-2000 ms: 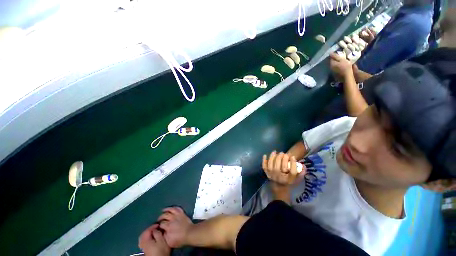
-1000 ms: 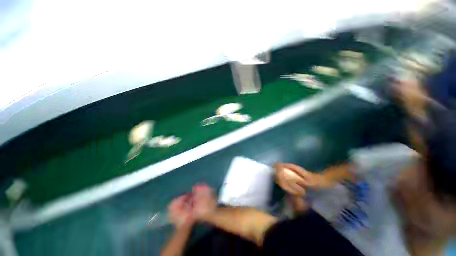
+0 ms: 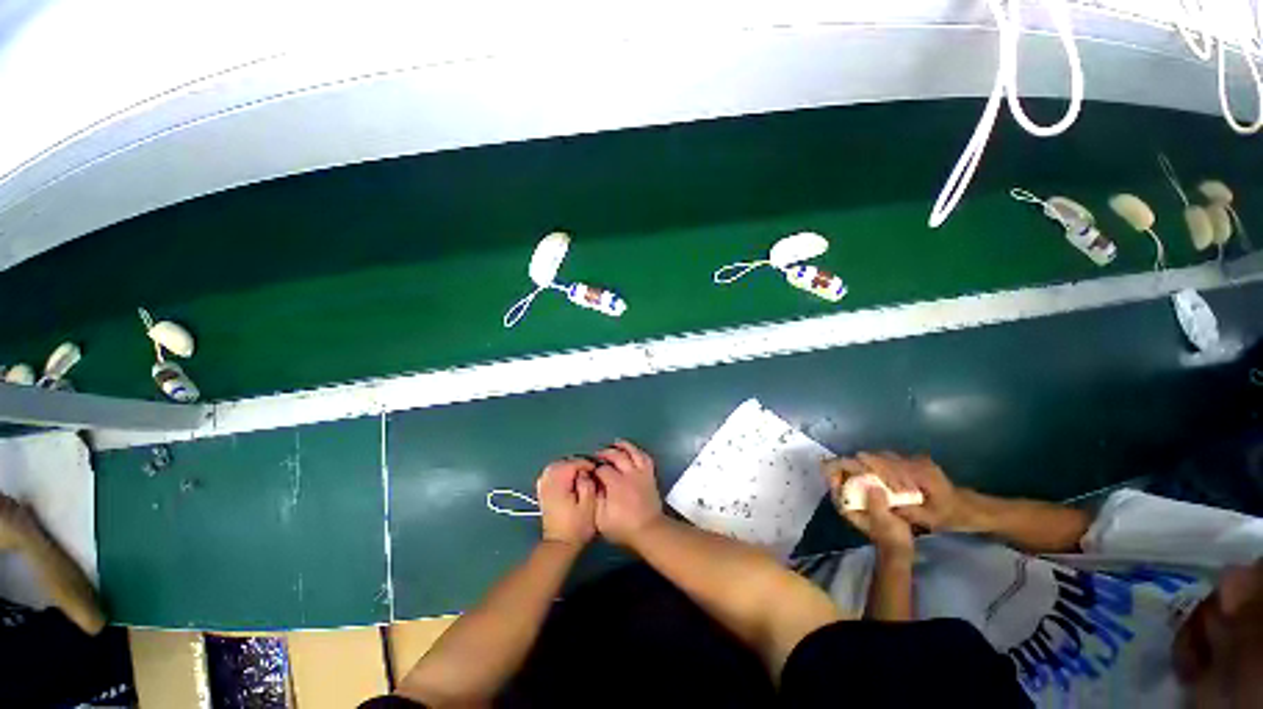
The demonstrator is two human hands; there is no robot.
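My left hand (image 3: 568, 501) and my right hand (image 3: 628, 492) are closed together over the dark green bench. A thin white cord loop (image 3: 513, 501) sticks out to the left of my left hand. The piece on this cord is hidden inside my closed hands.
Corded charms (image 3: 597, 298) with cream ovals and striped cylinders lie on the green belt behind a pale rail (image 3: 651, 357). A speckled paper sheet (image 3: 748, 478) lies right of my hands. A neighbour's hands (image 3: 900, 496) hold a cream piece. Dark bits (image 3: 159, 457) lie at left.
The view has swung left, bringing my hands nearer the middle and showing the left bench, boxes and another person's arm. My hands stay closed together; the cord loop now shows clearly.
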